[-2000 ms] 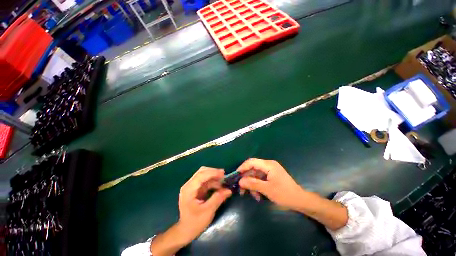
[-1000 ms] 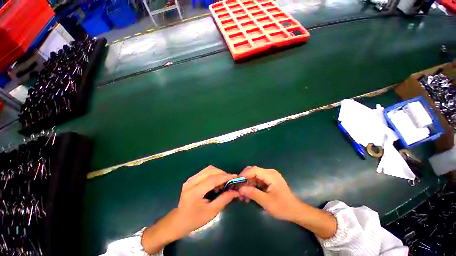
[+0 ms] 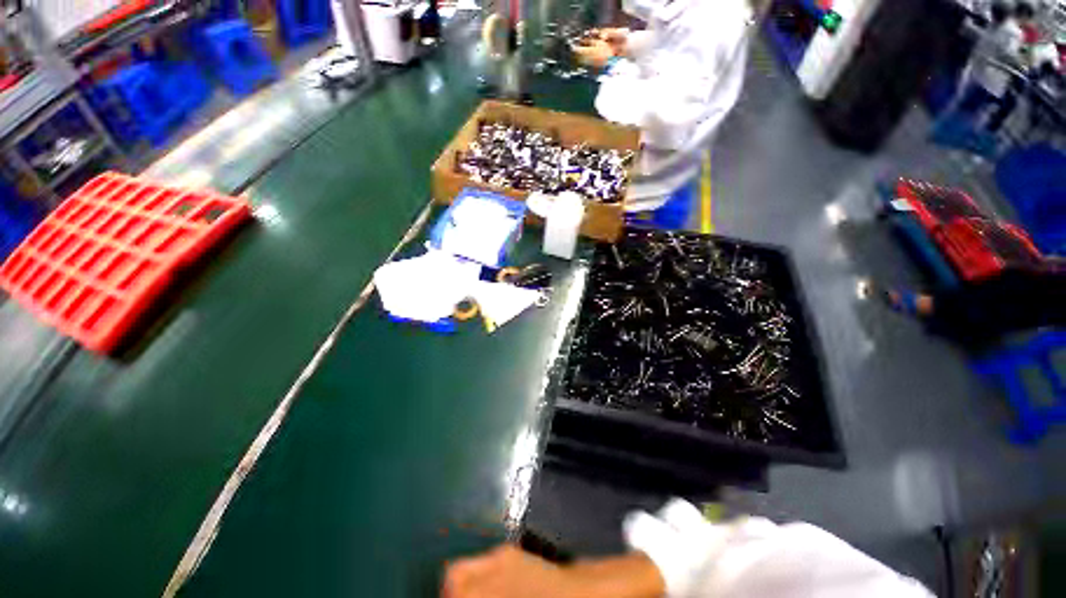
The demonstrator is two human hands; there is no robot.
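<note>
My right hand [image 3: 509, 575] is at the bottom edge, blurred and cut off by the picture's rim, low over the green bench near its right edge. Its fingers are not clear, and I cannot tell whether it holds anything. A white sleeve covers the forearm. My left hand is out of the picture. The black bulk bin [image 3: 818, 411] stands beside the bench's right edge, beyond my right sleeve. It is full of tangled small black parts [image 3: 690, 333] with shiny metal ends.
Along the bench lie white sheets [image 3: 427, 289], a tape roll [image 3: 466, 310], a blue tray [image 3: 478, 226], a white bottle [image 3: 563, 224] and a carton of silver parts [image 3: 448, 176]. A red grid tray [image 3: 111, 263] is at left. A person in white [image 3: 672, 88] stands beyond the carton.
The view has swung right, bringing the whole bulk bin into sight and losing the black foam trays. My hands were together on a small dark part; now only my right hand shows.
</note>
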